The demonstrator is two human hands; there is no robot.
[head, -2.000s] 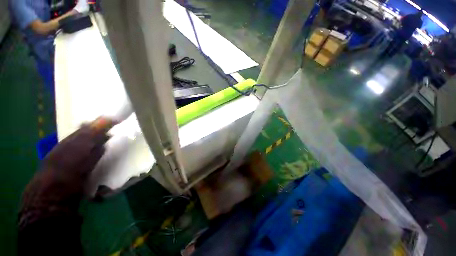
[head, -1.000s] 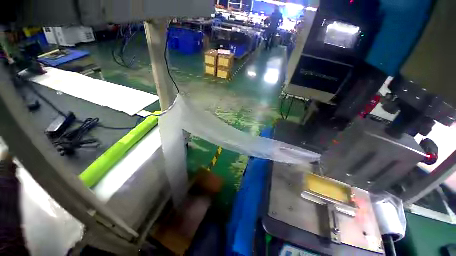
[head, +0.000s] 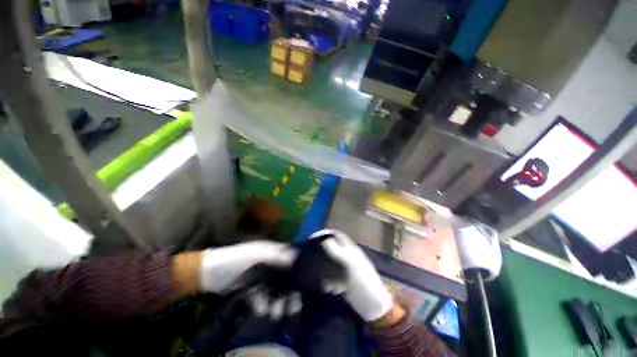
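My left hand (head: pixel 248 266), in a white glove, is at the lower middle with fingers curled on a dark object (head: pixel 311 268), probably a black power adapter. My right hand (head: pixel 357 275), also gloved, grips the same object from the right. The object is blurred and partly hidden by the fingers. Beyond them the yellowish nest (head: pixel 399 208) on the metal base plate (head: pixel 353 213) shows no adapter. The grey welding horn (head: pixel 441 164) stands raised behind it.
Translucent film (head: pixel 293 143) runs from a beige post (head: pixel 199 52) to the press. A white film roll (head: pixel 479 251) on a rod is at the right. A green-edged line (head: pixel 143 151) is left. Green conveyor (head: pixel 538 314) with black adapters and lit monitors (head: pixel 555 157) are right.
The view has swung from the left line to the press. Both gloved hands are now together on a dark object; earlier only a blurred left arm showed.
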